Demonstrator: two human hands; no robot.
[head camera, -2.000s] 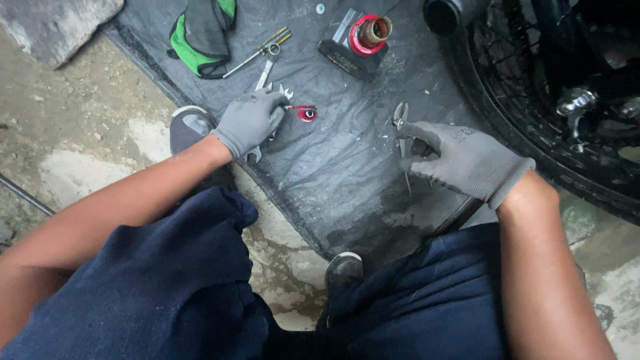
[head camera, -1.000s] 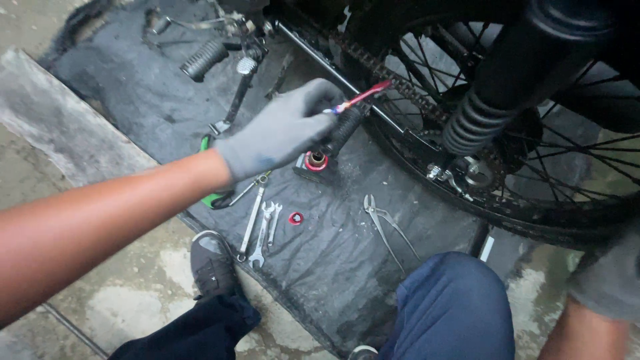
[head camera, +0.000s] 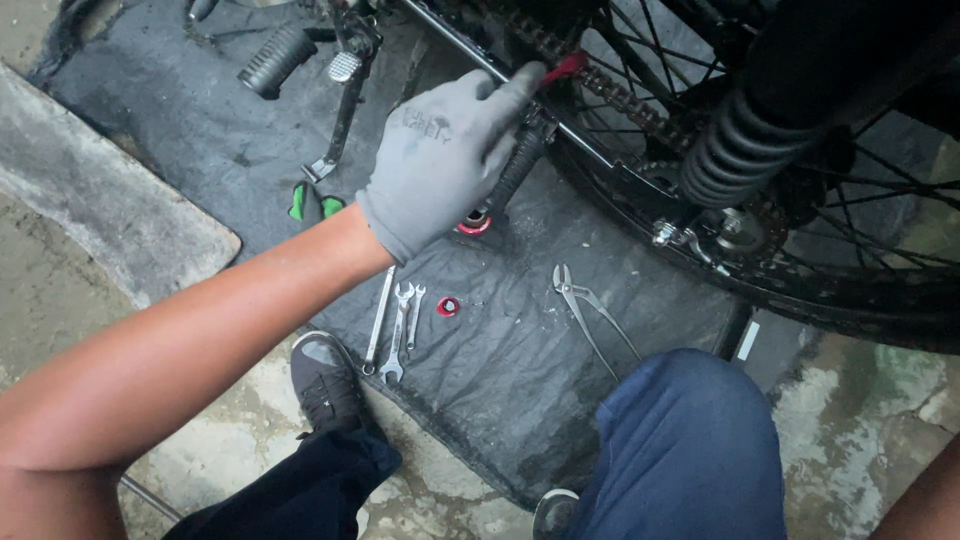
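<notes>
My left hand (head camera: 442, 154), in a grey glove, grips a small red-ended brush or similar tool (head camera: 564, 69); its exact kind cannot be told. The red end is against or just over the motorcycle's drive chain (head camera: 626, 105), by the spoked rear wheel. My right hand is out of view; only a bit of the right forearm shows at the lower right edge. Below my left hand, partly covered by it, is a container with a red ring (head camera: 474, 226). Combination wrenches (head camera: 397, 337) and a red cap (head camera: 448, 306) lie on the black sheet (head camera: 502, 390). Slip-joint pliers (head camera: 581, 300) lie spread nearby.
The rear tyre (head camera: 840, 300) and a shock absorber (head camera: 742, 154) fill the upper right. A rubber footpeg (head camera: 277, 60) and a foot lever (head camera: 341, 124) are at the upper left. A flat slab (head camera: 112, 187) lies left, and green-and-black gloves (head camera: 315, 202) rest beyond my forearm.
My left hand has gone from beside the wrenches up to the chain with the red-ended tool. My right hand has let go of the pliers and left the view. The view has shifted towards the wheel.
</notes>
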